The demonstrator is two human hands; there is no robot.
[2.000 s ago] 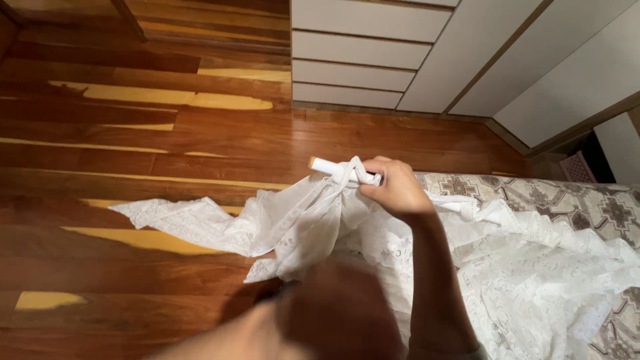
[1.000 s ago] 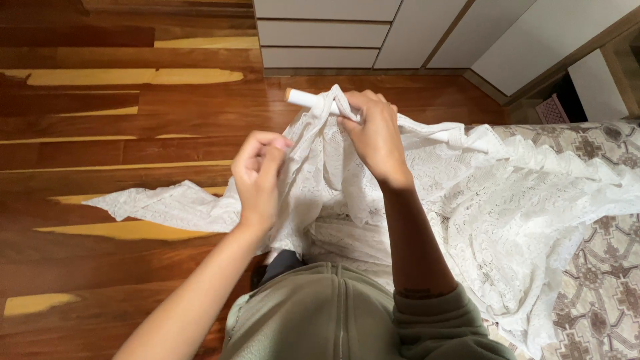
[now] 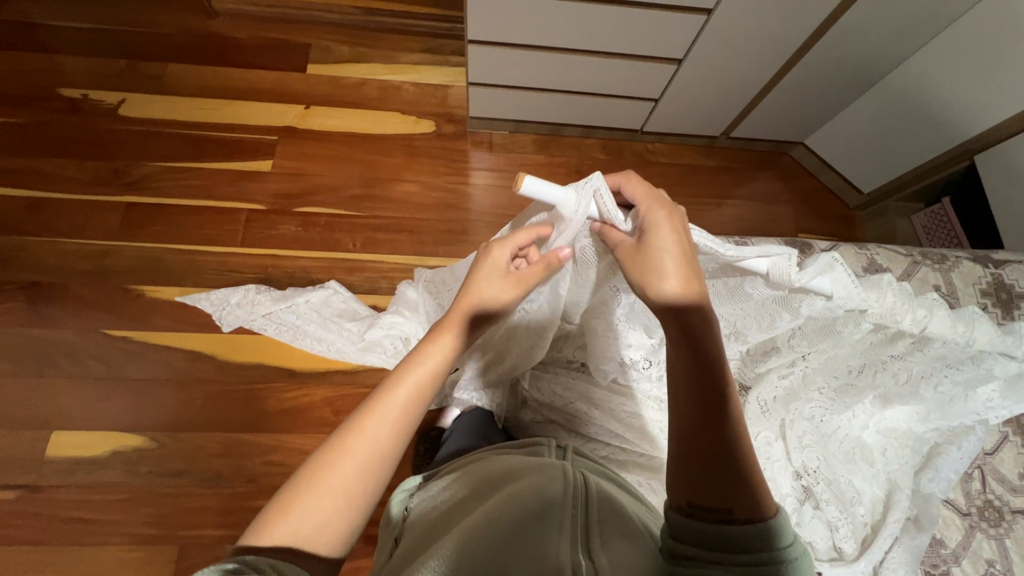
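Observation:
A white rod (image 3: 544, 190) with a tan end runs through the hemmed top edge of a white lace curtain (image 3: 808, 416). My right hand (image 3: 652, 240) grips the rod and the gathered fabric close to the rod's end, thumb below and fingers behind. Just left of it and lower, my left hand (image 3: 516, 272) has its thumb and forefinger near each other at the curtain's folds; whether it pinches the thin fabric is unclear. Farther right, the rod shows again through the bunched hem, and the curtain's left part trails over the wooden floor.
A patterned cover (image 3: 992, 496) lies under the curtain at the right. White drawers (image 3: 572, 72) and cabinet panels stand beyond the wooden floor (image 3: 200, 264). A pink patterned object (image 3: 940, 224) sits in an opening at the far right.
My left hand was a blur low in the view two seconds ago, then rose beside the rod; it is now closer to my right hand. My right hand has kept its hold.

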